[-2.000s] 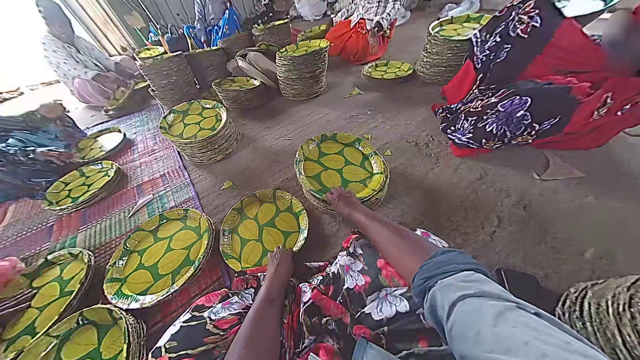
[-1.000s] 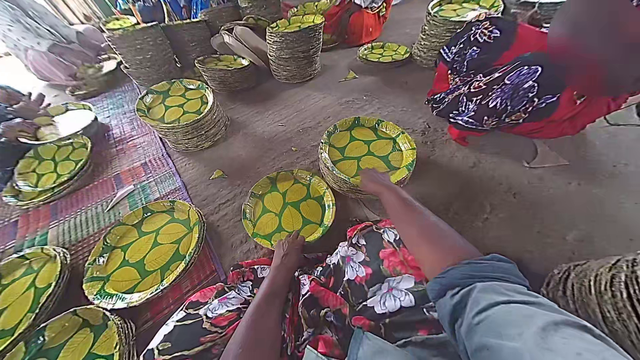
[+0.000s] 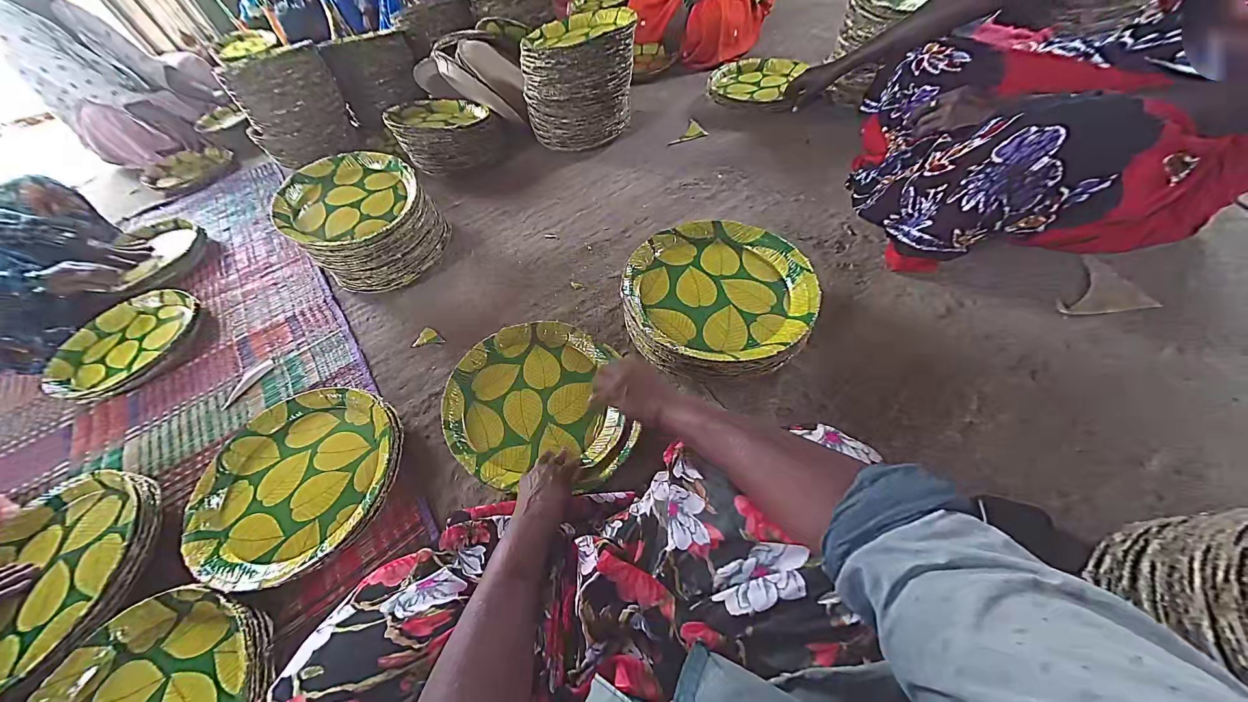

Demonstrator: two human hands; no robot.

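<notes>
A round green plate with a yellow leaf print (image 3: 522,402) is tilted just above my lap, over another such plate (image 3: 622,450) that shows at its lower right. My left hand (image 3: 551,476) is at its near rim, and my right hand (image 3: 629,388) grips its right rim. Right behind my right hand stands a stack of the same leaf-print plates (image 3: 721,297) on the ground. The fingertips of my left hand rest on the plate's face; its thumb is hidden.
More plate stacks stand at the left (image 3: 292,487), at the upper left (image 3: 361,224) and farther back (image 3: 577,83). A woven mat (image 3: 263,263) lies on the left. One person in a floral red and black cloth (image 3: 1004,166) sits at the upper right; others sit at the upper left.
My right hand has moved left from the stack to the rim of the plate near my left hand. A person's hand now reaches to the small far plate stack.
</notes>
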